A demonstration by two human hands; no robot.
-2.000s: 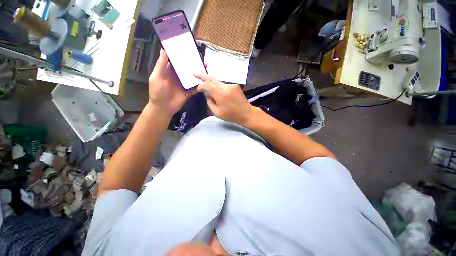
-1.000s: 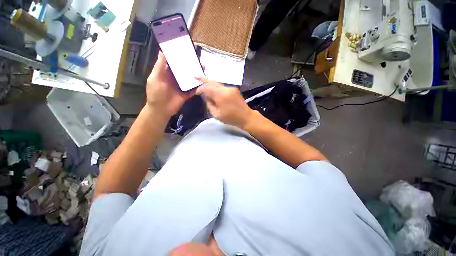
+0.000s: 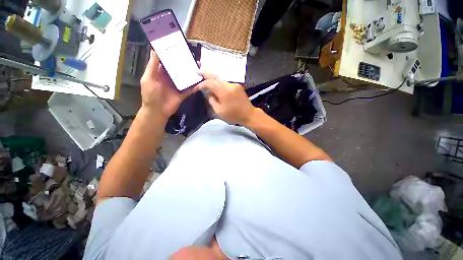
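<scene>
A smartphone [image 3: 174, 53] with a bright, mostly white screen and a purple band at its top is tilted in front of me at the upper centre. My left hand [image 3: 161, 89] holds it from below and behind, around its lower half. My right hand [image 3: 227, 98] is at the phone's lower right corner, with a finger at the screen's edge; its other fingers are curled. Whether that finger touches the glass is not clear.
A brown woven-looking panel [image 3: 222, 24] lies beyond the phone. A crate of dark garments [image 3: 319, 112] is beyond my right forearm. Sewing machine tables stand left [image 3: 109, 63] and right [image 3: 349, 60]. A white bin [image 3: 81, 122] and tan cloth pieces [image 3: 58, 195] are at left. A person's dark-clad leg [image 3: 267, 21] shows at top.
The phone and my left hand have shifted slightly left in the view. My right hand's finger has moved to the screen's lower right edge. The surroundings have shifted a little with the camera.
</scene>
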